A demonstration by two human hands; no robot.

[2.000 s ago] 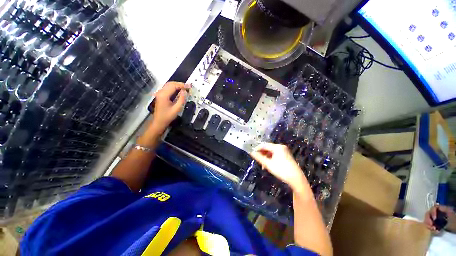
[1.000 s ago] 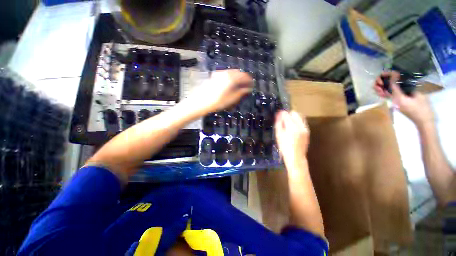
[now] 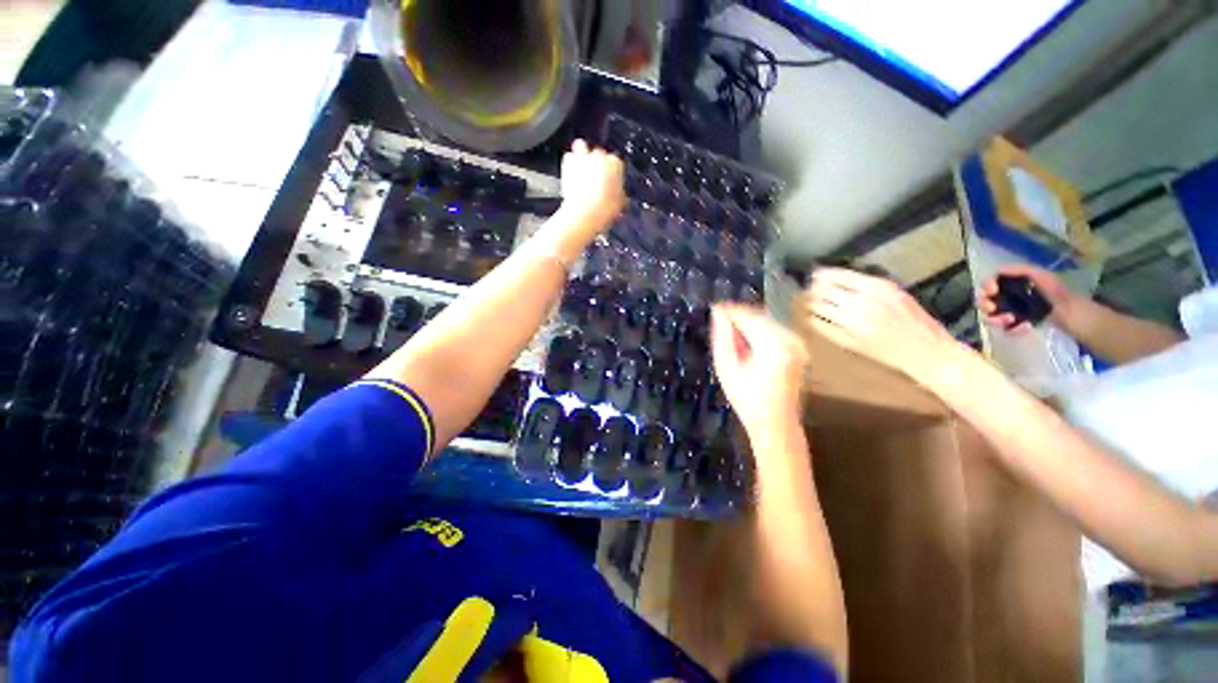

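A clear blister tray (image 3: 577, 404) lies beside the fixture, with dark oblong parts (image 3: 612, 454) in its pockets. My left hand (image 3: 592, 184) reaches across to the tray's far left edge, fingers curled. My right hand (image 3: 757, 358) is at the tray's right side, blurred. Whether either hand grips the tray or a part cannot be told. The dark fixture nest (image 3: 441, 220) sits on the perforated silvery plate (image 3: 318, 230). Several black housings (image 3: 322, 310) stand in a row along the plate's near edge, partly hidden by my left forearm.
A round clear ring with a yellow rim (image 3: 477, 80) is above the fixture. Stacked trays (image 3: 87, 347) stand at left, an open carton (image 3: 888, 520) at right. Another person's hand (image 3: 875, 320) is over the carton; their other hand (image 3: 1035, 296) holds something black. A monitor (image 3: 922, 34) is upper right.
My left hand has moved from the fixture's left side to the tray's far edge, my right hand from the plate's near edge to the tray's right side. Another person's hand has come over the carton.
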